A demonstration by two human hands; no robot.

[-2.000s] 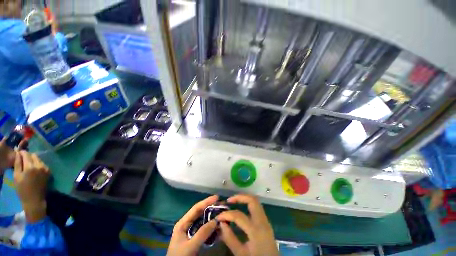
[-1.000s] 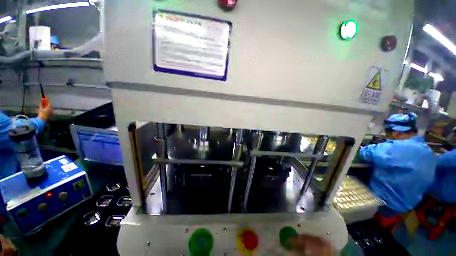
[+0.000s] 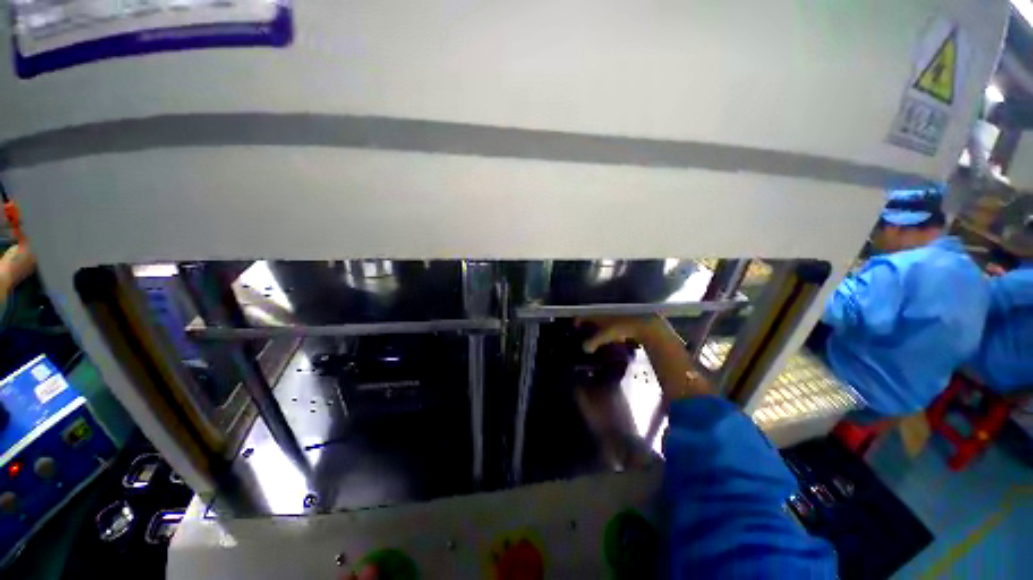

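The large off-white press [image 3: 430, 215] fills the view. My right hand [image 3: 634, 338] reaches into its right opening, fingers bent over the dark right nest [image 3: 598, 365]. Whether the fingers hold a piece is too dark to tell. The left black nest [image 3: 391, 391] sits on the shiny plate behind the left bar. A small bit of my left hand [image 3: 363, 573] shows at the bottom edge by the left green button [image 3: 391, 565], the rest cut off. No watch housing is clearly seen in either hand.
Metal crossbars [image 3: 351, 327] and upright rods stand across the opening. The blister tray [image 3: 142, 515] and blue dispenser box [image 3: 51, 442] are at left. A black tray [image 3: 855, 499] and pale trays [image 3: 804, 397] are at right, near a seated person in blue.
The view has risen from the bench and moved closer to the press. My right hand has moved from beside the right green button into the right opening. The housing earlier in my fingers is no longer visible.
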